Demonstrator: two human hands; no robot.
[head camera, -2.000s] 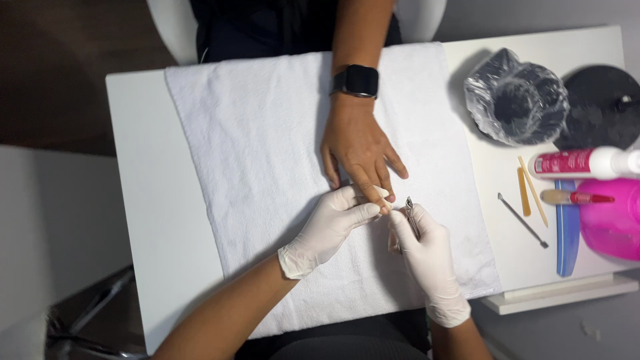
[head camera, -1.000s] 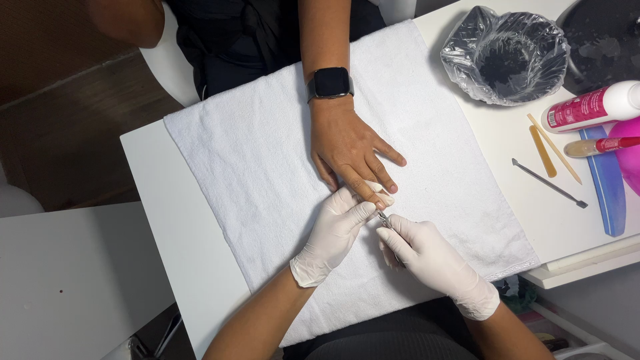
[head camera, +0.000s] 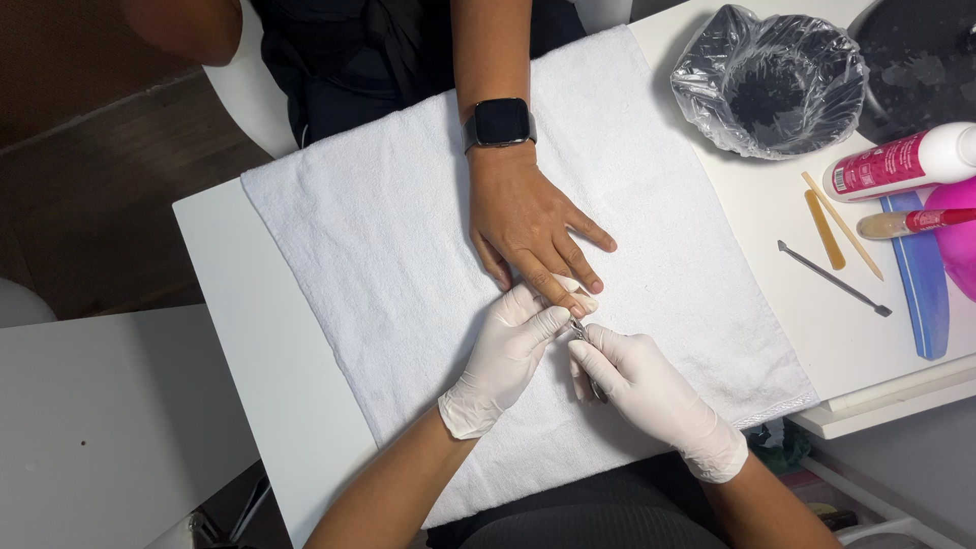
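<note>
My left hand (head camera: 511, 347), in a white glove, holds one finger of another person's hand (head camera: 522, 210) over a white towel (head camera: 389, 229). That person's palm faces down with the fingers spread, and a dark smartwatch (head camera: 501, 122) is on the wrist. Metal cuticle nippers (head camera: 577, 329) are gripped in my gloved right hand (head camera: 637, 377). Their tip is at the nail of the held finger; whether it touches the skin cannot be told. My right fingers hide the middle of the handles.
On the white table's right side (head camera: 743, 213) are a plastic-lined bowl (head camera: 770, 88), a bottle (head camera: 884, 166), a metal cuticle pusher (head camera: 833, 279), a wooden stick (head camera: 842, 226), a small yellow-brown file (head camera: 825, 230), a blue nail file (head camera: 921, 293), a brush (head camera: 911, 223) and a pink object (head camera: 957, 248).
The view has shifted and turned since two seconds ago. In all frames my left hand stays on the person's finger and my right hand keeps the nippers near its tip.
</note>
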